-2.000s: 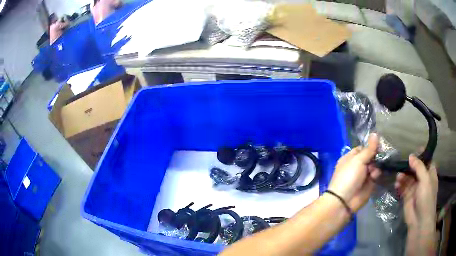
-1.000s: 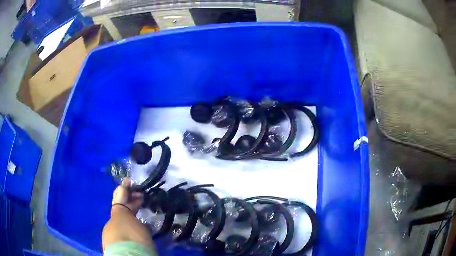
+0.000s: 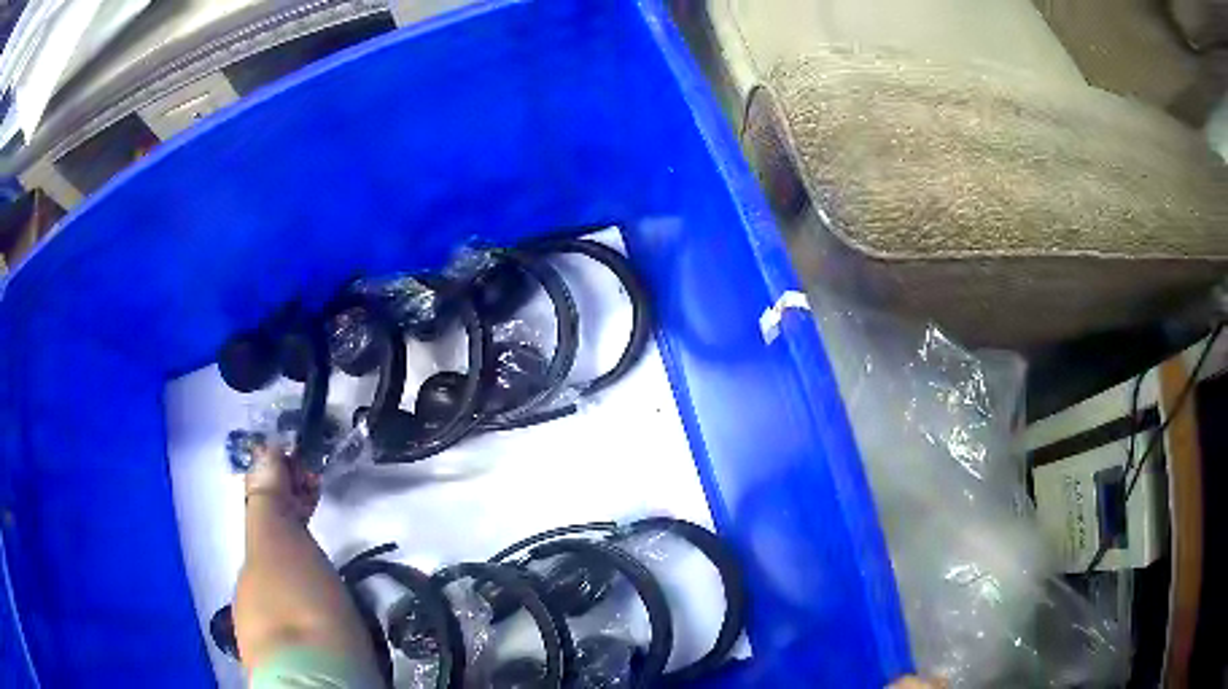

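A deep blue tote [image 3: 795,444] with a white liner [image 3: 539,482] holds two rows of black headsets, some with shiny plastic around the ear cups. My left hand [image 3: 286,482] is inside the tote, closed around the lower, plastic-wrapped part of a headset [image 3: 315,390] at the left end of the upper row [image 3: 482,353]. Its fingertips are partly hidden by the plastic. The lower row [image 3: 552,612] lies nearer me, partly behind my left forearm and cut by the bottom edge. Only a sliver of my right hand [image 3: 921,682] shows at the bottom edge, by the tote's rim.
A beige cushioned seat [image 3: 970,162] stands beyond the tote on the right. A loose clear plastic bag [image 3: 963,471] hangs or lies right of the tote. A pale box with dark cables [image 3: 1098,485] is at the far right. A bench edge [image 3: 202,101] is at the upper left.
The view has turned and shifted right. My left hand has moved with the headset from beside the lower row to the left end of the upper row. A sliver of my right hand has appeared.
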